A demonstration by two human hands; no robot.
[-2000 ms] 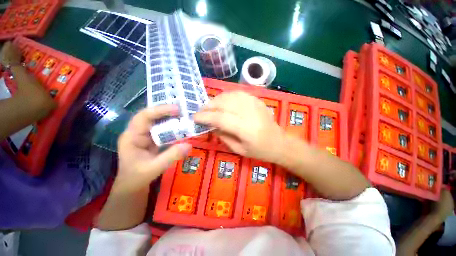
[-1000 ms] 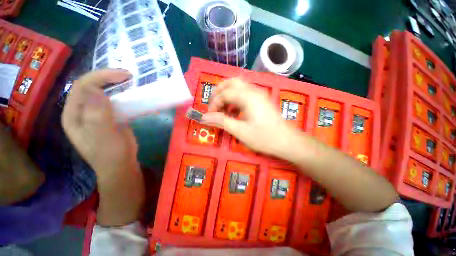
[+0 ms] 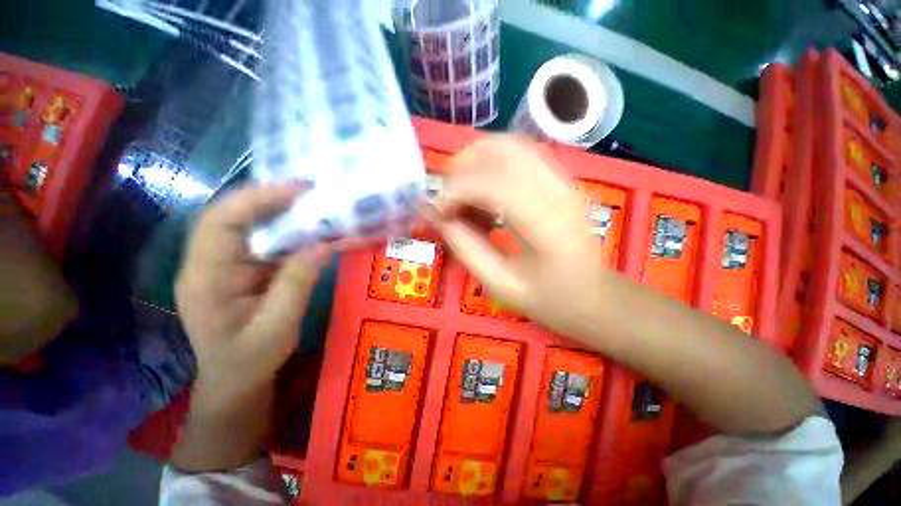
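Observation:
My left hand (image 3: 247, 282) holds a wide white label strip (image 3: 331, 128), blurred, printed with rows of labels and bent over at its lower end. My right hand (image 3: 529, 232) is at the strip's lower right corner, thumb and finger close together; whether a label is between them cannot be told. Below lies a red-pink foam tray (image 3: 324, 435) with orange phone bodies (image 3: 387, 410) in two rows, silver-grey slots showing. A white label (image 3: 410, 247) lies in the upper left phone body, partly hidden by the strip.
A printed label roll (image 3: 454, 64) and a white roll (image 3: 568, 97) stand behind the tray. More foam trays are stacked at right (image 3: 835, 237). Another tray (image 3: 74, 148) is at far left, beside another person's arm (image 3: 30, 287). Shiny film (image 3: 183, 148) lies at left.
The strip and my left hand have moved right, over the tray's upper left corner. My right hand has moved from the upper left phone body to the strip's edge. A label now shows in that body.

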